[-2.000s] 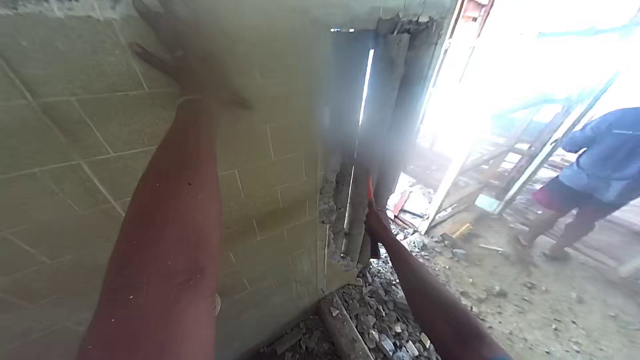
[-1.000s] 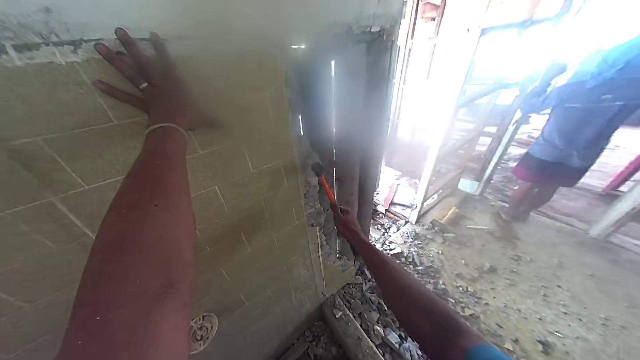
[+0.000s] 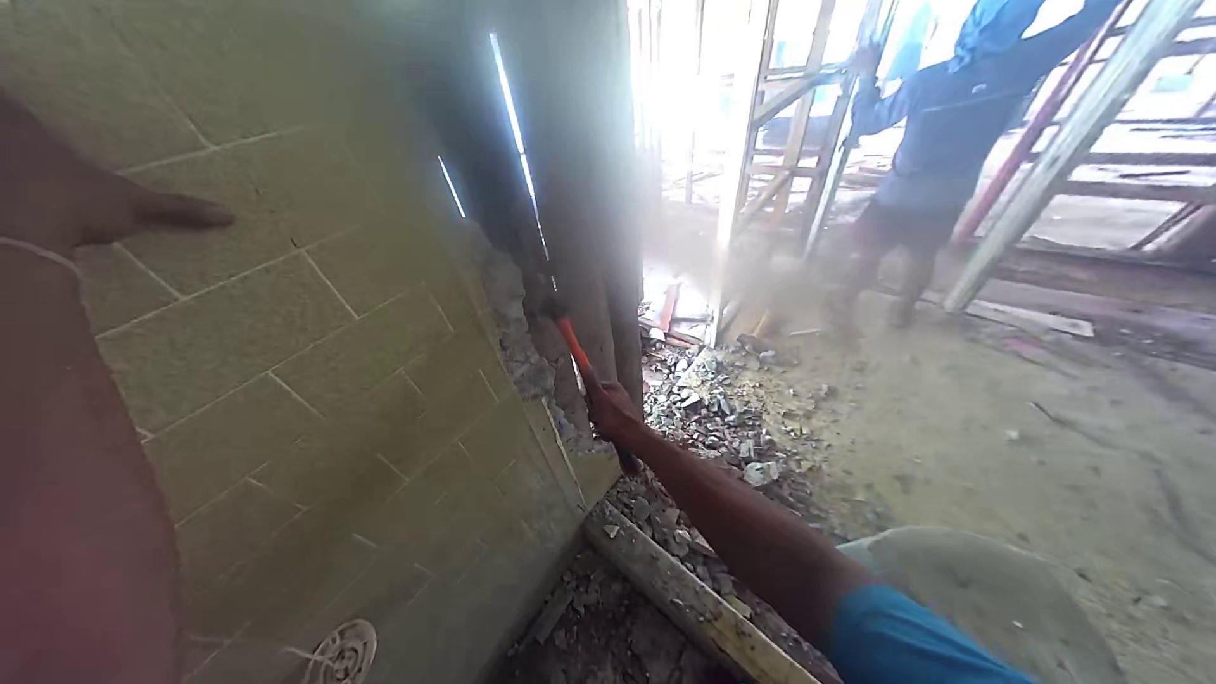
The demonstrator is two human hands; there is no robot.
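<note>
My right hand (image 3: 613, 410) grips the handle of a hammer (image 3: 576, 350), whose orange part shows above my fist. The dark hammer head is at the broken edge (image 3: 518, 332) of a block-patterned wall (image 3: 247, 351); dust blurs whether it touches. My left hand (image 3: 104, 204) lies against the wall at the left, one finger stretched out, the rest partly cut off by the frame edge. A thin band circles that wrist. Beyond the broken edge stand dark upright boards (image 3: 579, 218) with light coming through narrow gaps.
Rubble (image 3: 703, 408) is heaped below the opening, beside a wooden beam (image 3: 693, 594) on the ground. A round fitting (image 3: 344, 654) sits low on the wall. At the right, a person (image 3: 936, 142) in a blue top stands by wooden framing (image 3: 1064, 161). Dust hangs in the air.
The view has shifted toward the right. The hammer, low and mostly hidden at first, now has its head up at the wall's broken edge. The other person has raised their arms to the framing.
</note>
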